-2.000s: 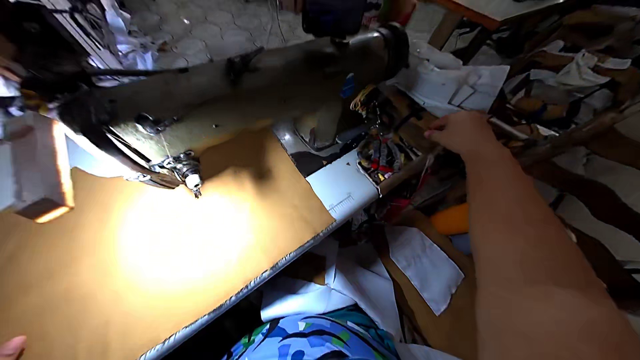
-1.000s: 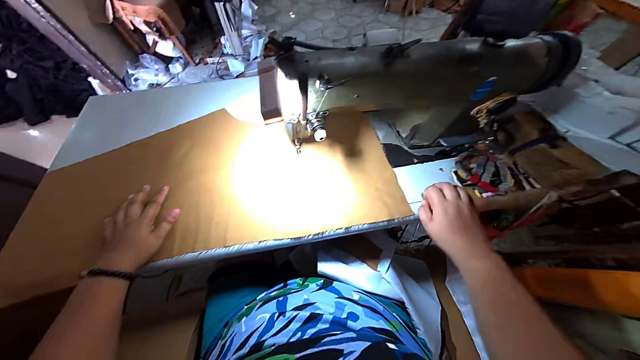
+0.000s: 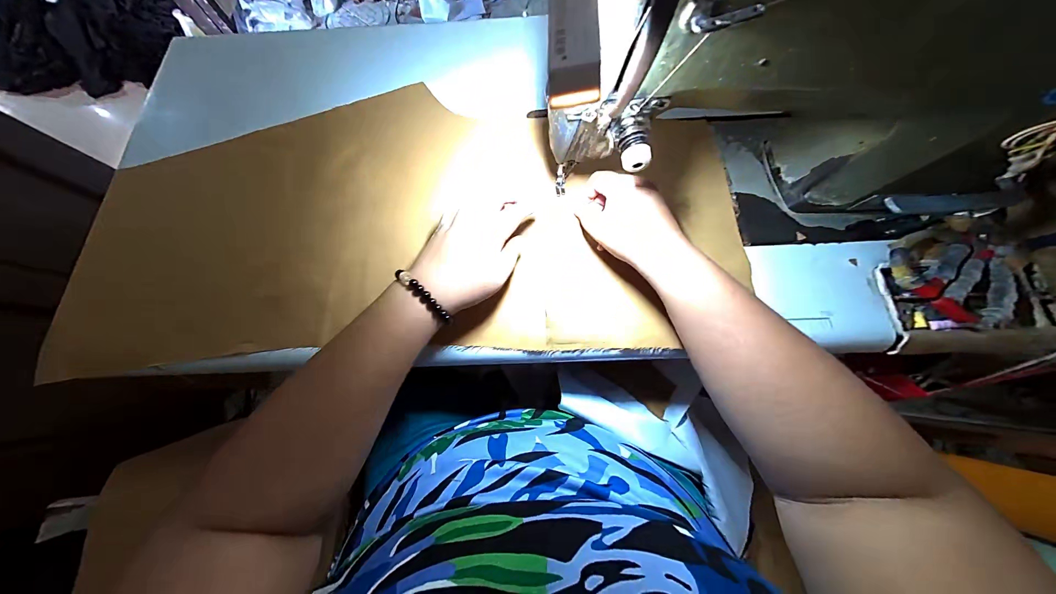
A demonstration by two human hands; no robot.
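Note:
A tan fabric panel (image 3: 247, 239) lies flat over the sewing machine table and under the presser foot (image 3: 561, 183) of an industrial sewing machine (image 3: 825, 74). My left hand (image 3: 474, 252), with a beaded bracelet at the wrist, rests on the fabric just left of and below the foot. Its fingertips are washed out by the lamp glare. My right hand (image 3: 627, 214) is just right of the foot, fingers curled at the fabric near the needle. Whether either hand pinches the cloth cannot be told in the bright light.
The machine's lamp (image 3: 573, 58) hangs left of the needle. A tray (image 3: 895, 305) with bobbins and small tools is set into the table at right. White cloth (image 3: 709, 462) hangs below the table edge. Dark fabric (image 3: 82, 41) is heaped at the far left.
My right hand has moved from the table's right side to beside the presser foot. My left hand has moved right, from the left part of the fabric toward the needle. The view is now closer.

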